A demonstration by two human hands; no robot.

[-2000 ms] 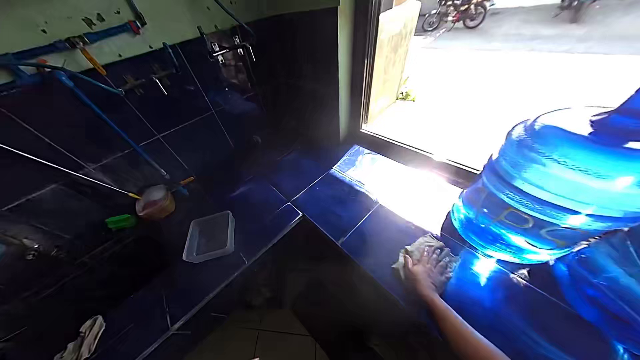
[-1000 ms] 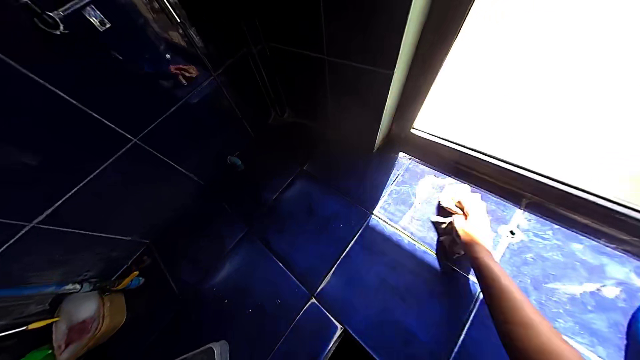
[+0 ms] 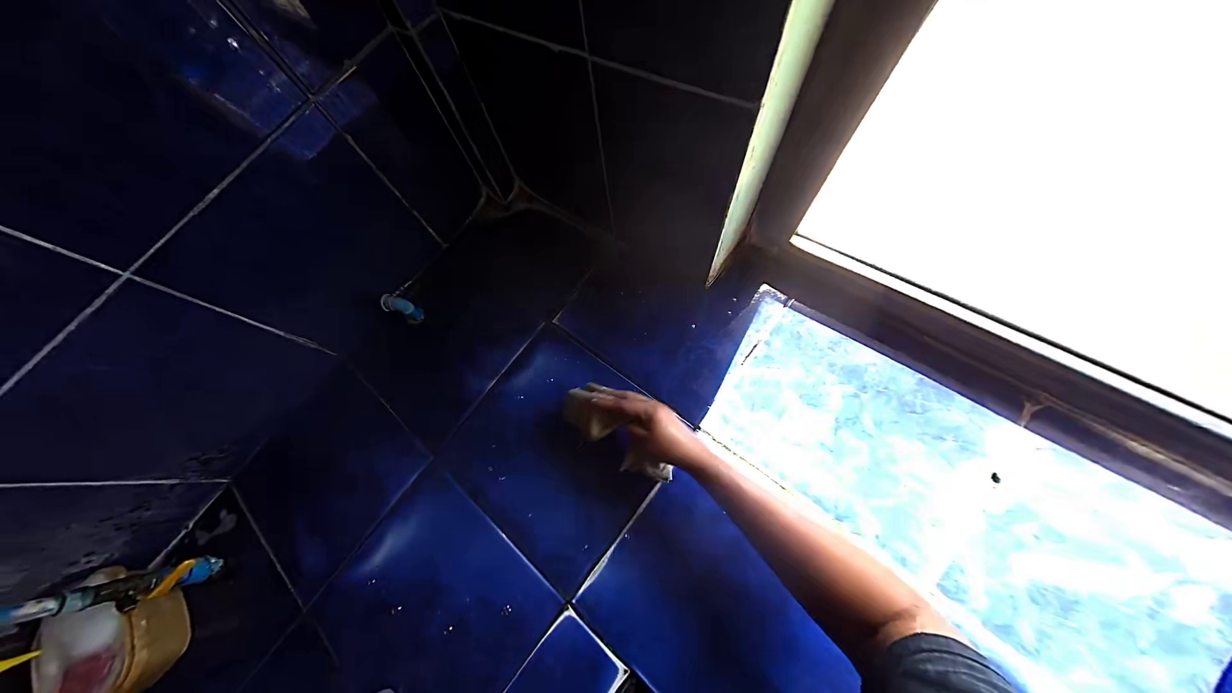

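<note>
My right hand [image 3: 647, 423] reaches in from the lower right and is closed on a crumpled light cloth [image 3: 589, 412]. Part of the cloth sticks out beneath the palm. Hand and cloth lie on the dark blue tiled counter [image 3: 500, 491], just left of the sunlit strip of tiles by the window. The fingers point left. My left hand is out of view.
A window frame [image 3: 895, 279] borders the bright opening at the right. A short blue pipe end [image 3: 402, 308] sticks out near the tiled wall [image 3: 212, 289]. At the lower left are a blue pipe fitting [image 3: 200, 570] and a tan container [image 3: 159, 640].
My right hand and the cloth have moved left, from the sunlit tiles by the window onto the shaded tiles. The view has moved closer to the counter's corner since the oldest frame.
</note>
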